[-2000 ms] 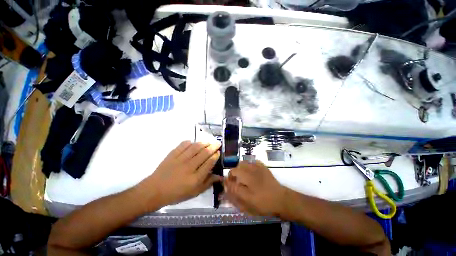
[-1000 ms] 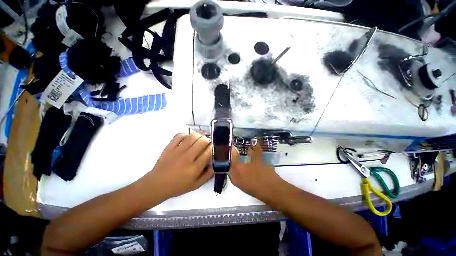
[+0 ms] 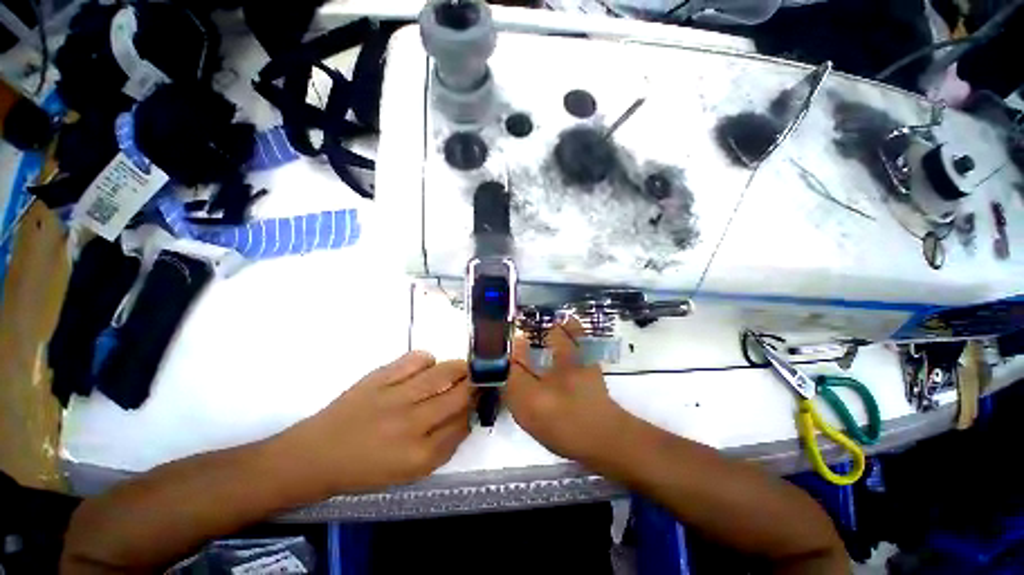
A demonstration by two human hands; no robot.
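Note:
A narrow black fabric strip (image 3: 486, 407) shows on the white table between my hands, its near end pointing towards me. My left hand (image 3: 410, 413) lies flat on the left, fingertips at the strip. My right hand (image 3: 558, 388) is on the right, close against the strip, with a finger raised towards the metal parts (image 3: 595, 315) below the sewing machine head (image 3: 696, 213). An upright rounded oblong with a bright rim and dark centre (image 3: 492, 326) stands above the strip. It hides the needle area and some fingertips, so I cannot tell whether either hand grips the strip.
Yellow and green handled scissors (image 3: 811, 393) lie right of my right hand. Black bundles (image 3: 155, 328), a white printed ticket (image 3: 120, 195) and a blue-and-white striped strip (image 3: 298, 233) lie left. Black straps (image 3: 326, 107) are behind. A brown strip (image 3: 32, 337) is far left.
The view has shifted, moving the table things leftwards. My right hand's finger has come up beside the metal parts since the oldest frame. Less of the black strip shows below the oblong.

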